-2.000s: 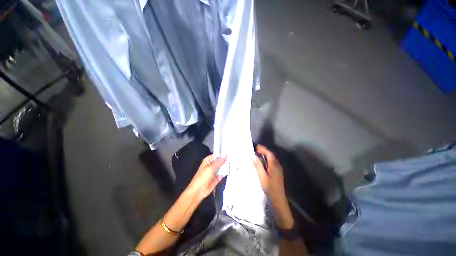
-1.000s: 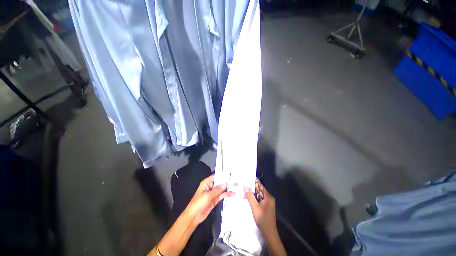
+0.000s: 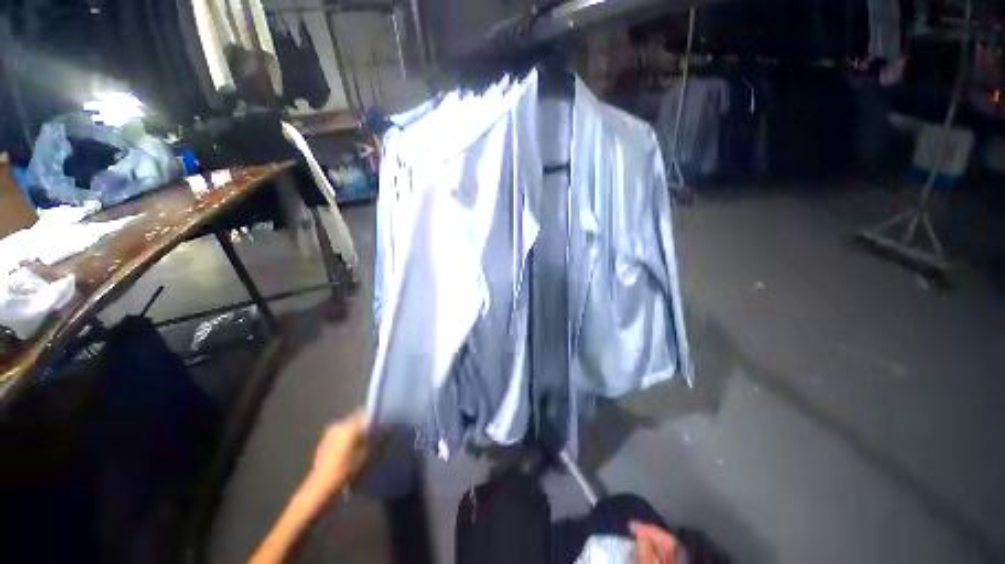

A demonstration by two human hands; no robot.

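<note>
Light blue garments [image 3: 441,209] hang close together in front of me. The nearest has its front open and a sleeve [image 3: 650,275] hanging at the right. My left hand [image 3: 344,445] is blurred, at the lower left of the garments. Its fingers close on the end of a sleeve [image 3: 399,380] drawn a little to the left. My right hand [image 3: 658,543] seems to be the blurred reddish patch at the bottom edge, by white cloth over my lap. It is cut off, and its fingers and anything in them cannot be made out.
A worn table [image 3: 143,226] with white cloth and plastic bags stands at the left, dark metal legs below. The garment rail [image 3: 562,17] runs overhead. A wheeled stand [image 3: 909,248] is at the right on the grey floor. More garments hang in the dim background.
The view has tilted up. The glaring white sleeve both hands held over the lap is let go. My left hand has moved left to another sleeve end; my right hand has dropped to the bottom edge.
</note>
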